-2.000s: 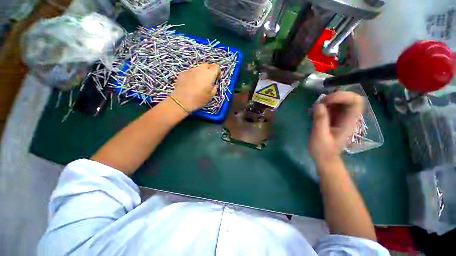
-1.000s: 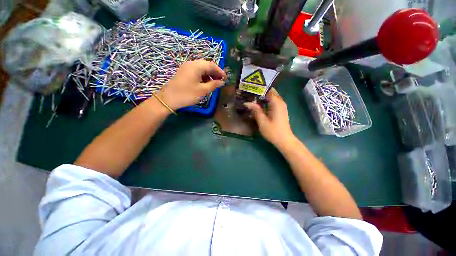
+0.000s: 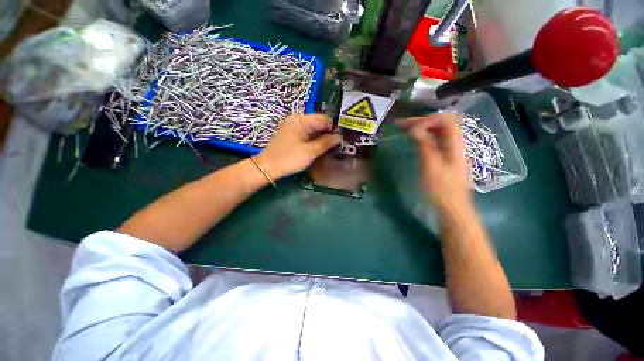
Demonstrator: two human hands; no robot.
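My left hand [image 3: 300,147] is at the left side of the press fixture [image 3: 351,146], thumb and fingertips close together; whether a pin is between them is too small to tell. My right hand [image 3: 445,158] is blurred, between the fixture and the clear parts box [image 3: 514,144], fingers bent; I cannot tell whether it holds anything. The press [image 3: 385,42] stands at centre with a warning label [image 3: 364,113] on its front. Its lever [image 3: 487,74] points right and ends in a red ball knob [image 3: 575,47]. Metal pins [image 3: 233,88] are heaped in the blue tray [image 3: 318,74].
The press base plate [image 3: 335,185] lies on the green bench [image 3: 282,240]. A crumpled clear bag [image 3: 74,70] and a dark flat slab [image 3: 106,144] are at left. Clear boxes stand behind the tray and at far right [image 3: 604,247]. A red bin [image 3: 431,53] is behind the press.
My left hand has moved right and down from the tray's edge to the fixture. My right hand has left the fixture and moved right towards the parts box. The lever looks unchanged since one second ago.
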